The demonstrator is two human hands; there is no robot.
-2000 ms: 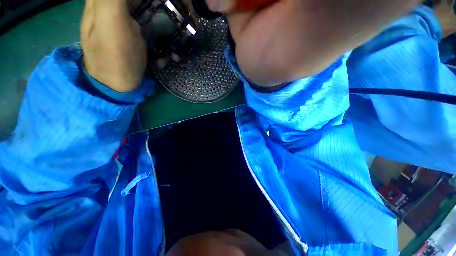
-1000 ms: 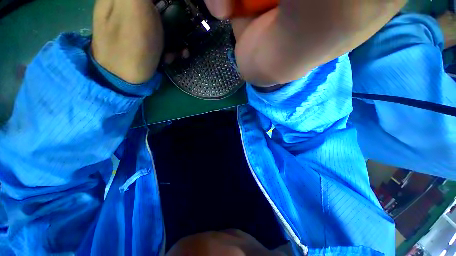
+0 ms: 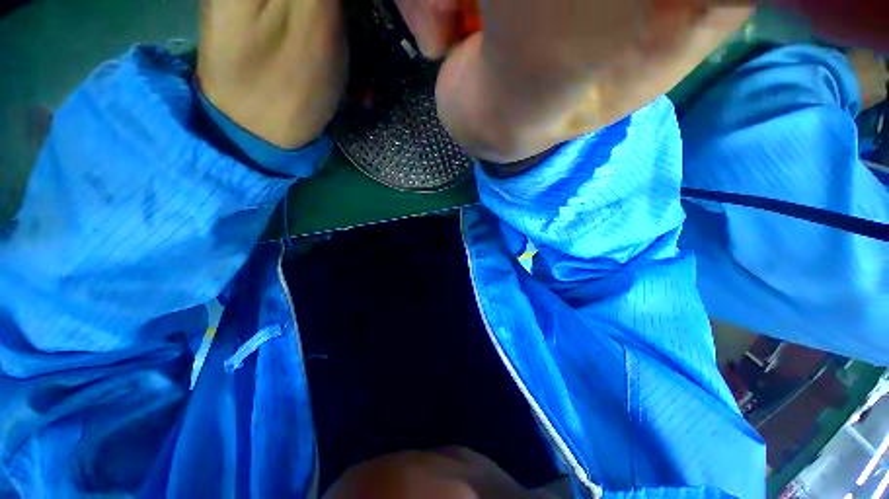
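Note:
My left hand (image 3: 273,68) comes in from the left at the top; its wrist shows, but its fingers are cut off or lost in shadow. Beside it is a dark, blurred device housing (image 3: 375,44) with a small shiny part; whether my left fingers grip it cannot be told. My right hand (image 3: 526,83) is large and blurred at the top, closed around the orange screwdriver (image 3: 467,19), of which only a small piece shows. The bit tip is hidden. The round screw dish (image 3: 409,146), grey and sparkling, lies below the housing, near the bench edge.
The green bench top (image 3: 341,203) ends just in front of my body. A black cable (image 3: 790,207) crosses at the right. Another person's blue sleeve (image 3: 780,136) is possibly at the right. Blurred equipment and bright strips show at the lower right.
My left wrist has moved right, towards the dish. The housing has shifted up and is less visible. My right hand has moved slightly, and less of the orange screwdriver shows.

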